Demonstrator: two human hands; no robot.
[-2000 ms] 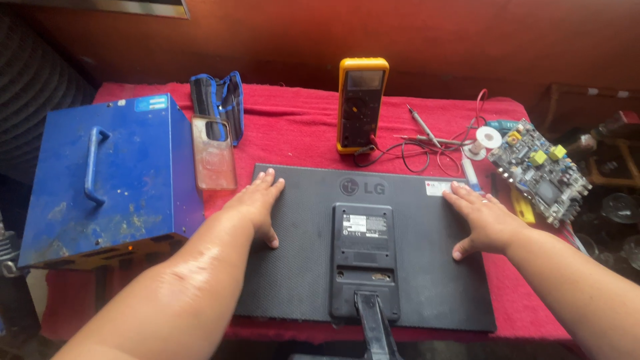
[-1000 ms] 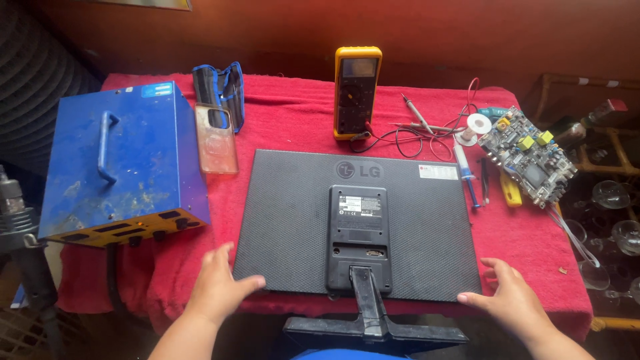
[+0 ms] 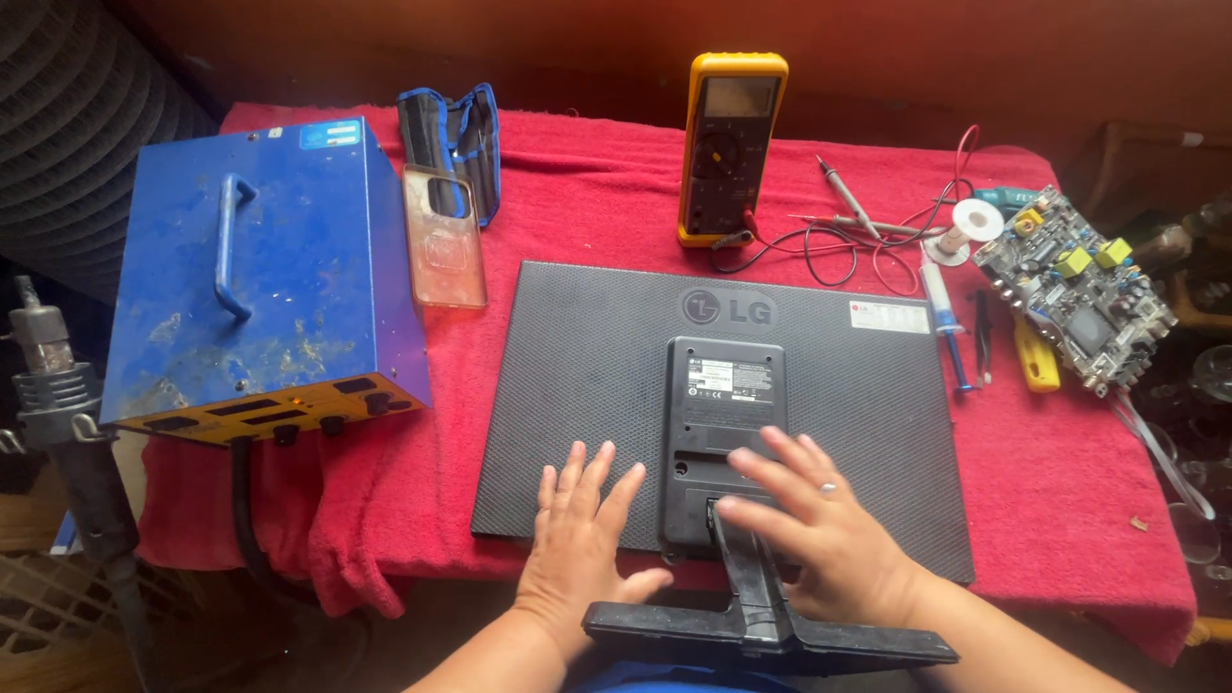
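Observation:
An LG monitor (image 3: 597,366) lies with its ribbed black back upward on a red cloth. Its black stand (image 3: 756,597) points toward me past the cloth's near edge. My left hand (image 3: 582,529), fingers spread, is over the lower left part of the back. To the right of the stand's neck, my right hand (image 3: 818,529) has its fingers apart, thumb side near the neck; whether it touches is unclear. Behind the monitor is a yellow and black multimeter (image 3: 731,149), with its test probes (image 3: 847,197) lying to its right.
A blue metal soldering or rework station (image 3: 260,279) stands left, beside a clear phone case (image 3: 446,241) and a tool pouch (image 3: 452,144). On the right are a circuit board (image 3: 1078,289), a solder spool (image 3: 962,231), a syringe (image 3: 943,322), tweezers (image 3: 982,337) and a yellow-handled tool (image 3: 1037,356).
Both hands have left the monitor's outer near corners of a second ago and moved inward. My right hand is now beside the stand's neck. Two seconds ago, both were near the far corners.

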